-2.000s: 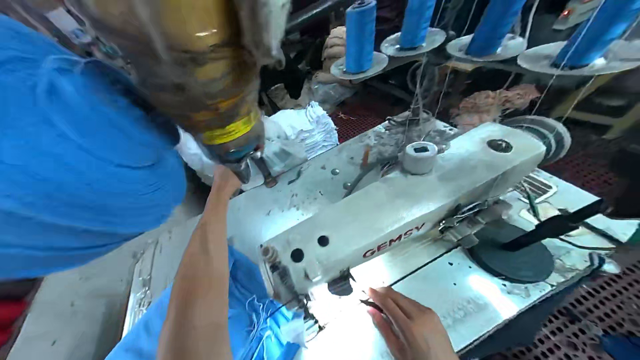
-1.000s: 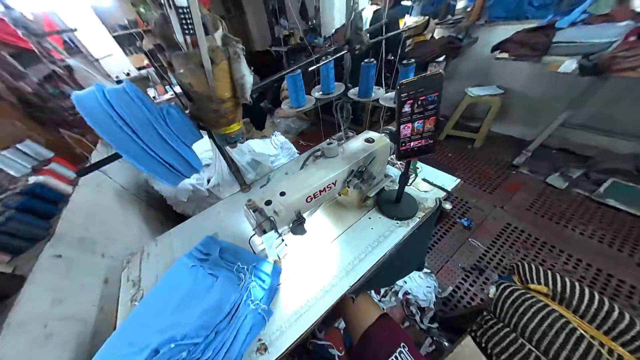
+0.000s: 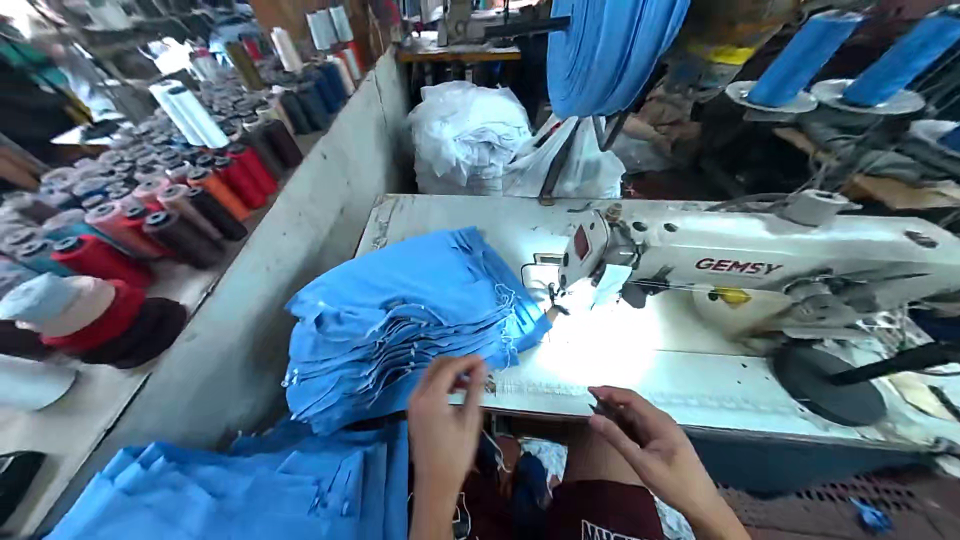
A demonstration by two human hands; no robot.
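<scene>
Over the front edge of the sewing table [image 3: 720, 405], my left hand [image 3: 448, 409] is raised with thumb and forefinger close together; whether a thread is between them is not plain. My right hand [image 3: 651, 442] holds a small dark tool, perhaps thread snips [image 3: 601, 409], at its fingertips. Left of the needle area lies a stack of blue fabric pieces [image 3: 405, 300] with loose thread ends along its edges. The Gemsy industrial sewing machine [image 3: 735, 262] stands behind my right hand, its lamp lighting the bed.
More folded blue fabric [image 3: 247, 487] lies at lower left. Beyond a low grey partition [image 3: 300, 217] stand many thread cones [image 3: 180, 240]. A roll of blue fabric strip [image 3: 615, 52] hangs behind the table, near white plastic bags [image 3: 472, 135]. A black round stand base [image 3: 829, 382] rests at right.
The view has swung left and down. Both my hands are now raised before the table's front edge; two seconds ago one reached behind the machine and the other was near the needle.
</scene>
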